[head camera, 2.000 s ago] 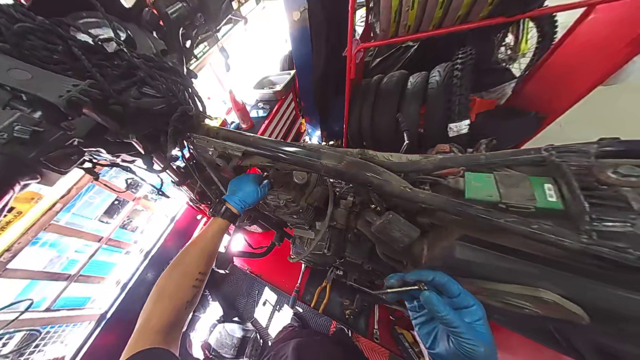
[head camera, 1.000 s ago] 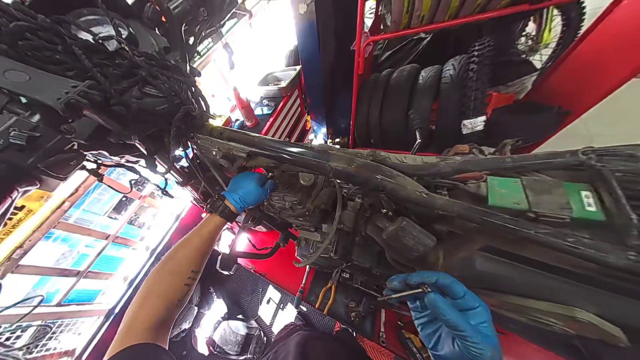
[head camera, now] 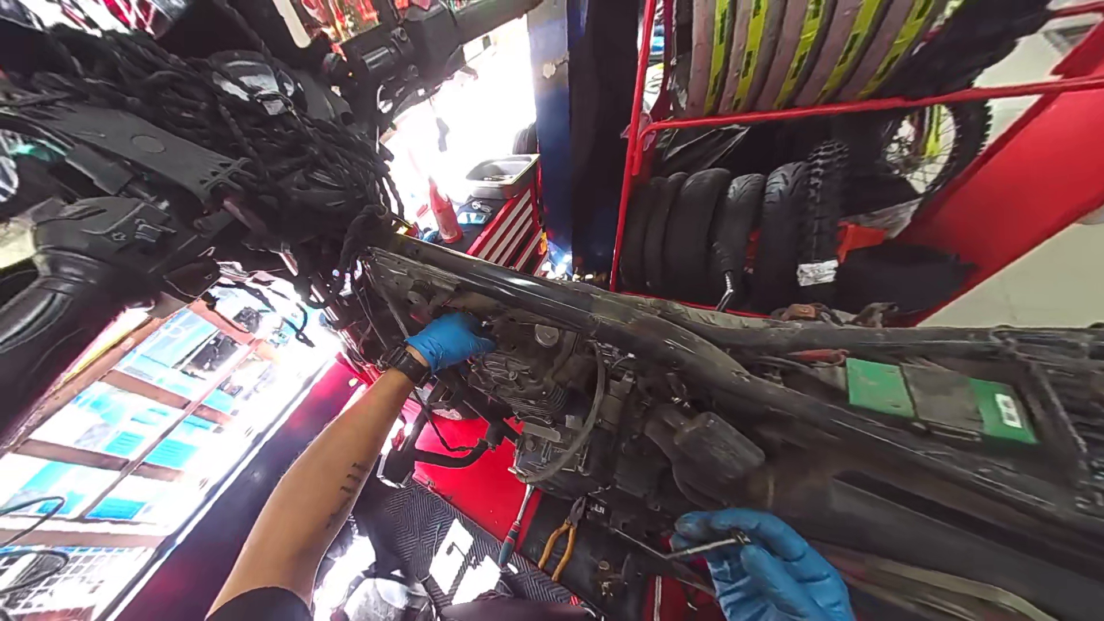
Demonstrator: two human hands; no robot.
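Note:
My left hand point(head camera: 451, 341), in a blue glove, reaches in under the black frame tube of a motorcycle point(head camera: 552, 297), at the front of the engine's finned cylinder point(head camera: 522, 384); its fingertips are hidden, so what it touches cannot be told. At the lower right, my right hand point(head camera: 763, 565), also blue-gloved, holds a thin metal tool point(head camera: 707, 548) between thumb and fingers, below the engine. Pliers with orange handles point(head camera: 562, 542) and a screwdriver point(head camera: 515, 530) lie below the engine. A green battery point(head camera: 880, 388) sits in the frame at the right.
A red rack point(head camera: 634, 172) holding black tires point(head camera: 699, 228) stands behind the motorcycle. Beside it are a red tool cabinet point(head camera: 513, 233) with a metal tray point(head camera: 500, 172) and a red bottle point(head camera: 443, 211). Tangled black cables point(head camera: 293, 147) hang at the upper left.

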